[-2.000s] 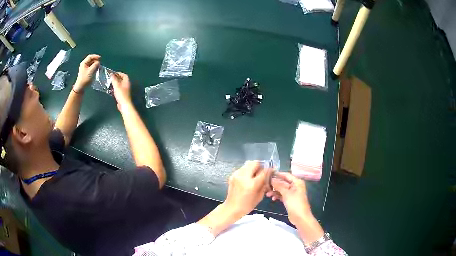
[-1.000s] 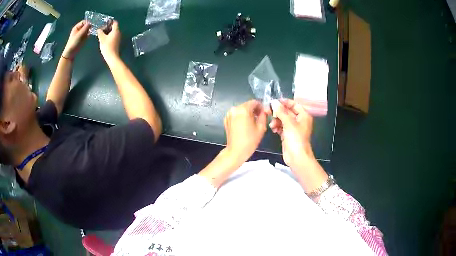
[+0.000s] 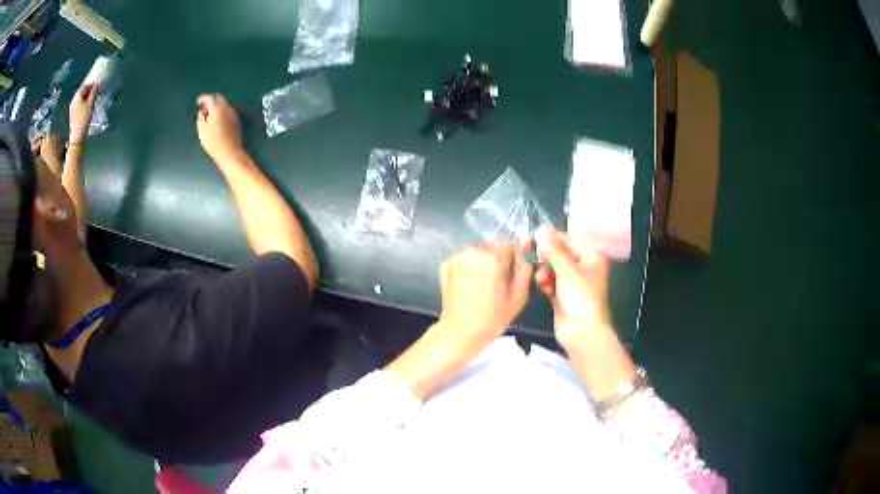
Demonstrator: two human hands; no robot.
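Note:
My left hand (image 3: 485, 282) and my right hand (image 3: 577, 283) are close together above the bench's near edge, both slightly blurred. Their fingers pinch the near end of a clear plastic bag (image 3: 508, 206), which points away from me. A small dark spot shows between the fingertips; I cannot tell what it is. A filled bag (image 3: 390, 190) with dark contents lies flat to the left. A pile of black cables (image 3: 465, 98) with small light connector ends lies farther back. A stack of white cards (image 3: 599, 198) with a pink lower edge lies beside my right hand.
A second white stack (image 3: 596, 34) is at the back right, near a cream rack post (image 3: 656, 21). Clear bags (image 3: 325, 35) and a single flat bag (image 3: 297, 103) lie back left. A co-worker in a black shirt (image 3: 203, 352) reaches over the bench at left. A brown carton (image 3: 694, 154) is beyond the right edge.
My hands stay together on the clear bag, which has changed angle. The co-worker's hands have separated; the bag they held no longer shows between them. The camera view has shifted.

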